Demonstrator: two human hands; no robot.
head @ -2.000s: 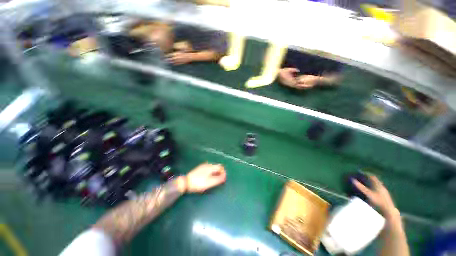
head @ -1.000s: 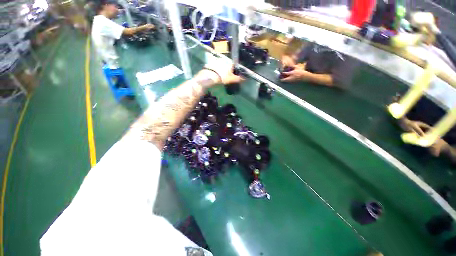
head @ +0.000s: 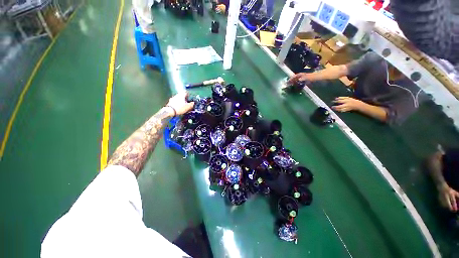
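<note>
A pile of black cylindrical housings [head: 254, 149] lies on the green bench, many with open ends showing. Silvery-blue round circuit boards [head: 233, 173] hang among them on thin red wires. One board [head: 288, 232] lies at the pile's near end. My left hand [head: 181, 105] is at the far left edge of the pile, its fingertips against the units there. The fingers are partly hidden and small, so whether they grip a unit cannot be told. My right hand is out of the picture.
A hammer-like tool [head: 206, 82] and white sheets [head: 196, 55] lie beyond the pile. A pale rail [head: 375, 153] runs along the bench's right. Across it, a person's hand [head: 300, 78] holds a dark unit; another unit [head: 322, 116] stands nearby. Blue stools [head: 149, 49] stand left.
The view has turned further left and down over the pile. My left hand has moved from a dark housing beyond the pile to the pile's left edge. That housing is no longer at my hand.
</note>
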